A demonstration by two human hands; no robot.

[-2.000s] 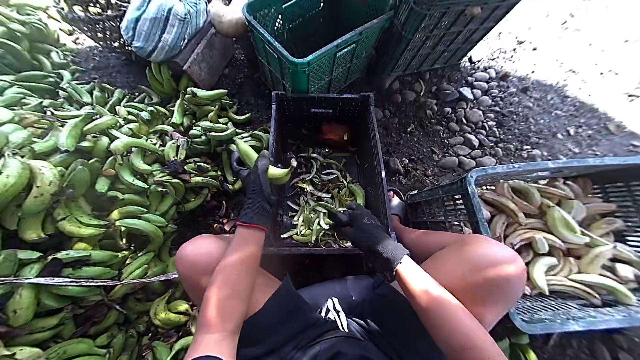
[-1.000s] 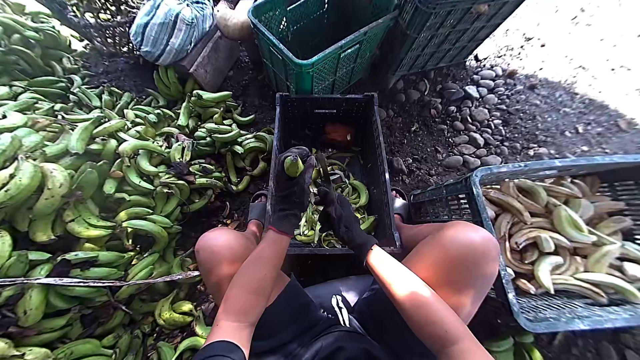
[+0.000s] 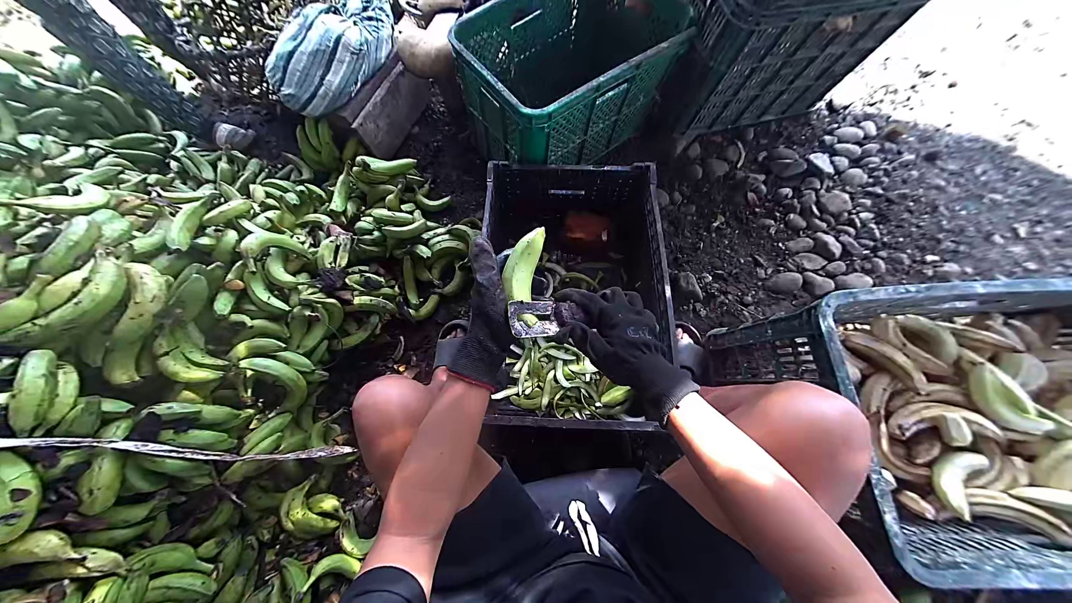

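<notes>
My left hand (image 3: 486, 322), in a dark knit glove, holds a green plantain (image 3: 523, 266) upright over a black plastic crate (image 3: 664, 285). My right hand (image 3: 628, 339), gloved alike, grips the dark handle of a flat metal peeler (image 3: 533, 319), whose slotted head lies across the lower part of the plantain. Green peel strips (image 3: 557, 381) lie in the crate beneath both hands. A reddish-orange object (image 3: 586, 229), too shaded to name, is at the crate's far end.
Green plantains (image 3: 193, 293) are heaped on the left. A grey-green crate (image 3: 863, 289) of peeled plantains (image 3: 955, 410) stands at right. Beyond the black crate are a green crate (image 3: 540, 126), a dark green crate (image 3: 754, 75), a striped cloth bundle (image 3: 331, 59) and stones (image 3: 825, 243).
Two seconds ago my left hand held a plantain by the crate's left side, apart from my right hand. Now both hands are close together over the crate.
</notes>
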